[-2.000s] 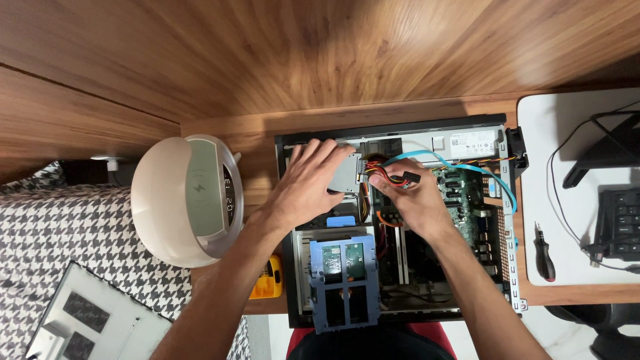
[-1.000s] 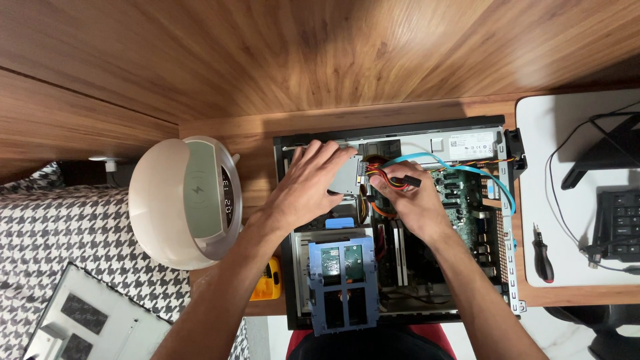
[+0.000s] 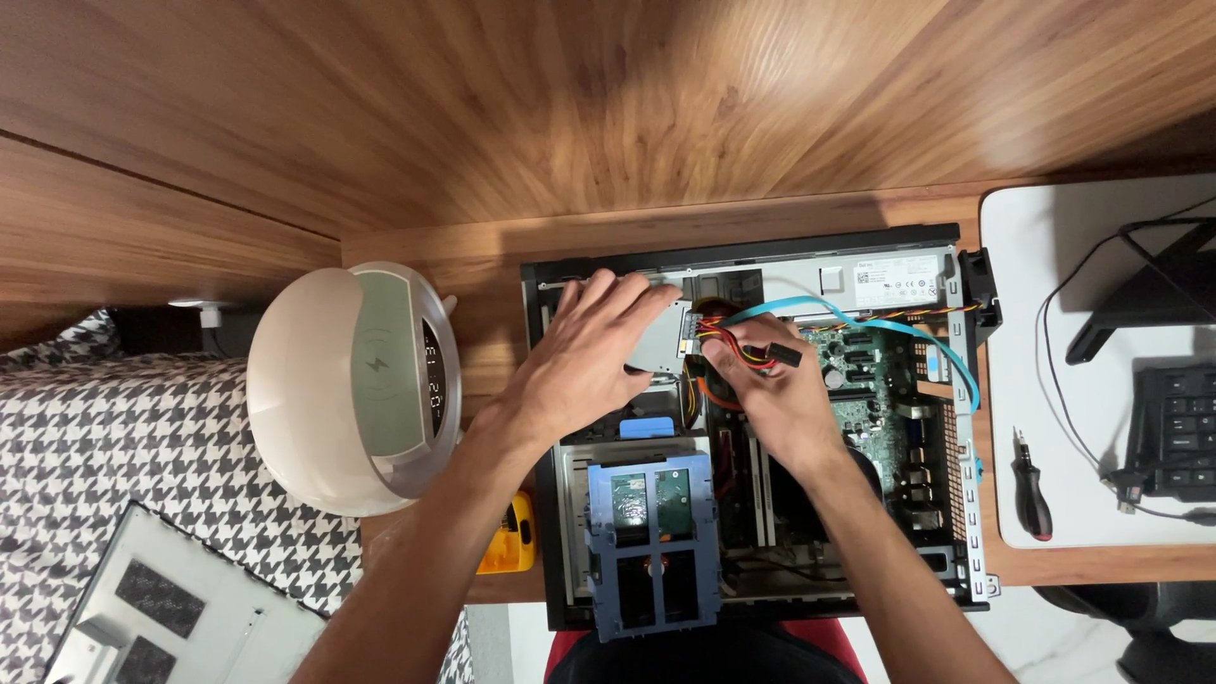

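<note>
An open desktop computer case (image 3: 741, 249) lies on its side under both hands. My left hand (image 3: 594, 351) is spread over a flat metal drive (image 3: 658, 344) in the upper left bay, its fingers on the far edge and thumb at the near side. My right hand (image 3: 774, 394) pinches the red, yellow and black power cable (image 3: 739, 344) at the drive's right edge; a black connector (image 3: 783, 355) hangs loose over the fingers. How far the plug is seated cannot be told. A light-blue flat cable (image 3: 855, 312) arches behind the right hand, over the green motherboard (image 3: 869, 399).
A blue drive caddy (image 3: 654, 546) sits at the case's near left. Left stand a white round clock lamp (image 3: 313, 389) and a yellow tool (image 3: 513, 537); a metal side panel (image 3: 180, 608) lies on houndstooth cloth. Right, a screwdriver (image 3: 1029, 489) and keyboard (image 3: 1178, 427) rest on a white mat (image 3: 1021, 285).
</note>
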